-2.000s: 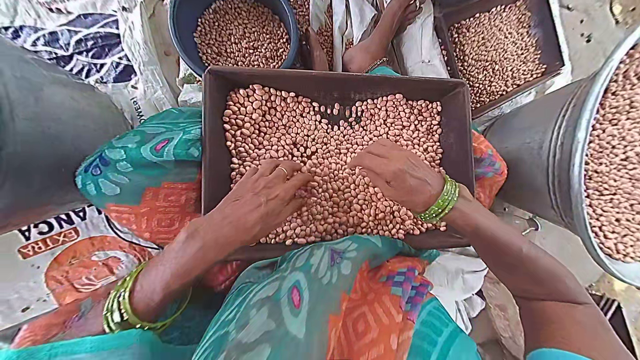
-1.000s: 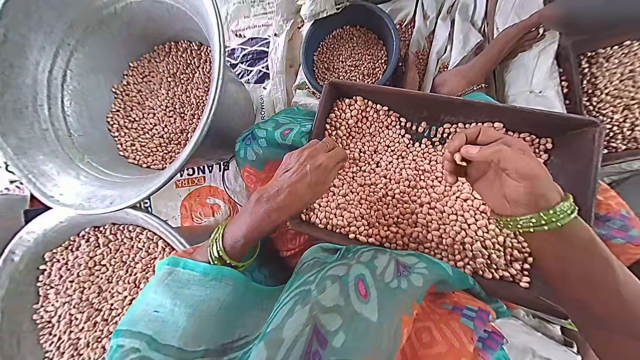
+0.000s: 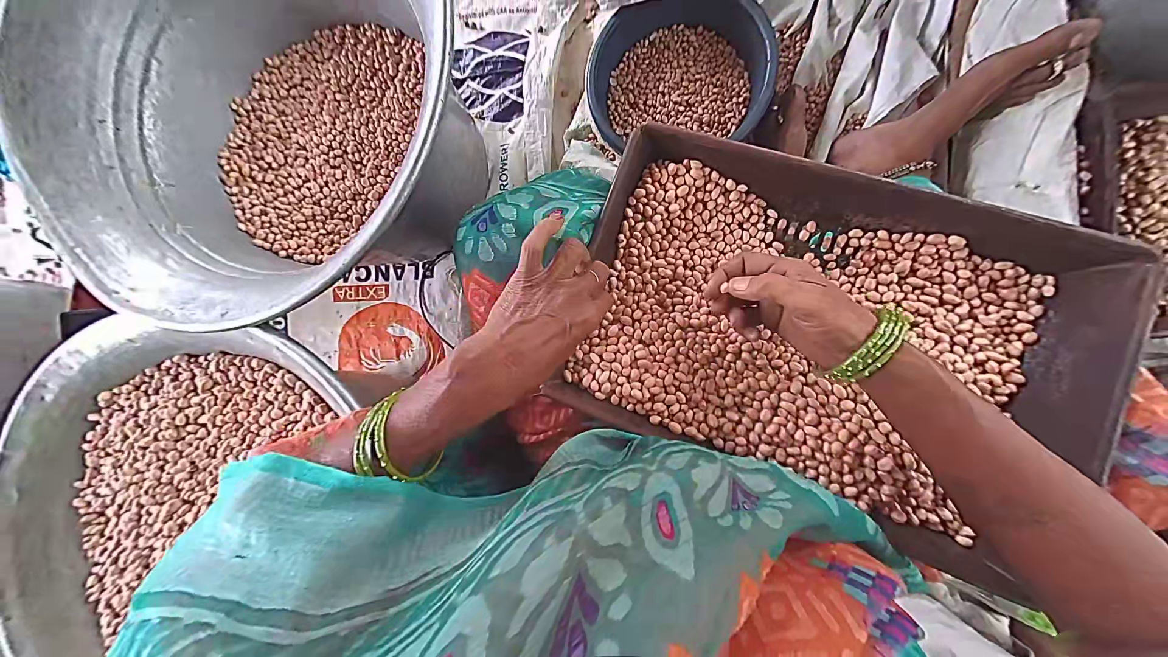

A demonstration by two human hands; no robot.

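Note:
A dark rectangular tray [image 3: 1086, 383] lies tilted across my lap, with a layer of shelled peanuts [image 3: 693, 356] spread in it. My left hand [image 3: 557, 297], with green bangles at the wrist, is at the tray's left edge, its index finger extended over the patterned cloth; whether anything is under its palm is hidden. Above the middle of the nuts, my right hand [image 3: 789, 297] has its fingers curled with thumb and fingertips close together; I cannot tell whether a nut is between them.
Two large metal pots [image 3: 82, 182] [image 3: 36, 511] with nuts stand at the left. A blue tub [image 3: 766, 55] of nuts is beyond the tray. Printed sacks [image 3: 392, 319] lie between. Another person's foot [image 3: 876, 146] rests behind the tray, and another tray [image 3: 1104, 137] of nuts is at the right edge.
My left hand has moved from on the nuts to the tray's left edge. My right hand has lifted off the nuts, fingers curled. The view has swung left.

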